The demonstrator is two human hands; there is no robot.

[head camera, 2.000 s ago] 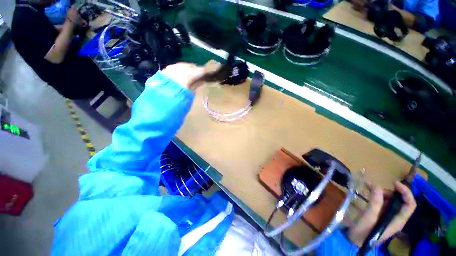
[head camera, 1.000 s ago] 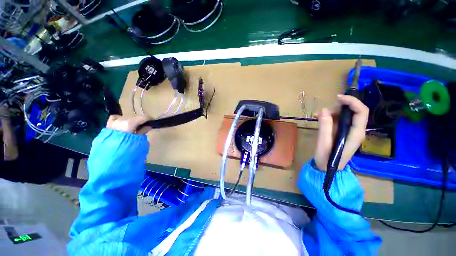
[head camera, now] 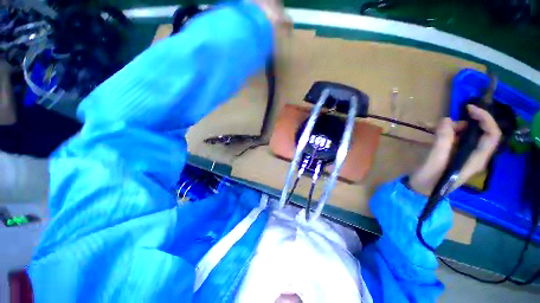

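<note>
The black ear cup [head camera: 321, 138] sits face up on the reddish-brown block [head camera: 361, 151]. Two clear-sheathed headband loops [head camera: 342, 151] arch from it towards me. A black pad [head camera: 365, 102] lies at the block's far edge, with a thin black boom arm [head camera: 397, 122] running right. My left hand [head camera: 279, 16] is blurred at the top edge and partly cut off. A narrow black strap [head camera: 270, 94] hangs from it, its lower end near the cardboard. My right hand [head camera: 471, 148] grips the soldering iron [head camera: 459, 160], its blurred tip pointing up, over the blue tray's left side.
Brown cardboard [head camera: 367, 62] covers the bench. The blue tray [head camera: 503, 201] is at the right with a green spool [head camera: 536, 129] at its far side. Dark headsets [head camera: 77, 53] are piled at the far left. Thin silvery wire [head camera: 395, 103] lies beyond the block.
My left hand has moved up and right, swinging the black strap from nearly level to nearly upright. My right hand keeps the iron. The view has shifted, and my sleeve hides most of the far-left headset.
</note>
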